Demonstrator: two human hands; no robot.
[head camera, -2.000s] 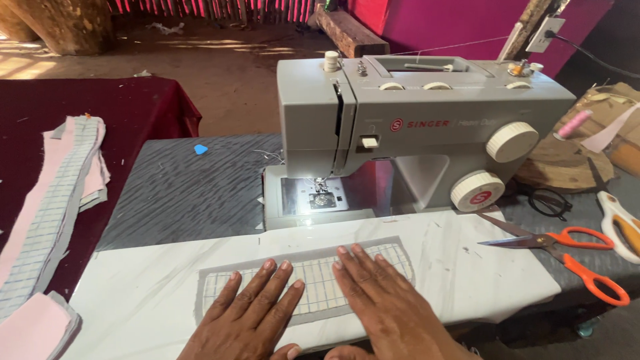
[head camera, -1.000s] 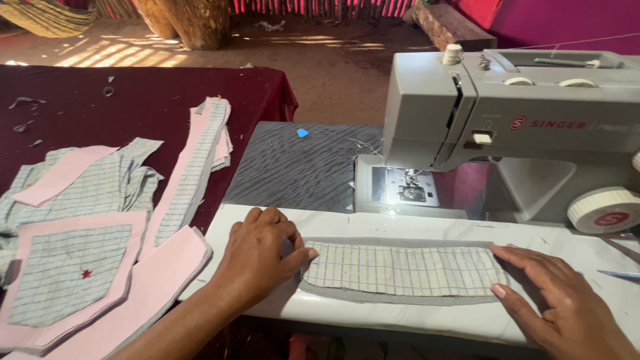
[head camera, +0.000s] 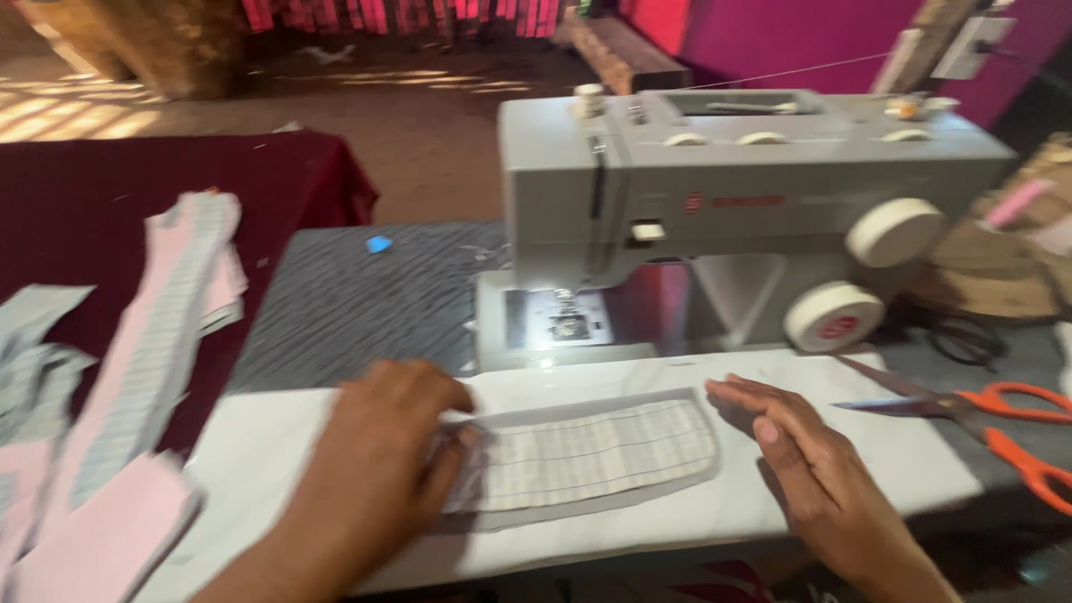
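Observation:
A checked cloth strip with rounded corners lies on a slightly larger grey fabric piece, flat on the white marbled board. My left hand is blurred at the strip's left end, thumb and fingers apart; whether it pinches the cloth is hidden. Beyond the strip's right end, my right hand is raised with fingers extended and holds nothing. Just behind the cloth stands a grey Singer sewing machine, its needle area lit.
Orange-handled scissors lie partly spread at the right, near dark-framed glasses. Pink and checked fabric pieces cover part of the dark red cloth at left. A small blue scrap rests on the grey tabletop. Behind the machine is a wooden bench.
Both hands lay on the cloth two seconds ago, then moved to its two ends. My right hand has since come off the right end. The view swung left, then partly back.

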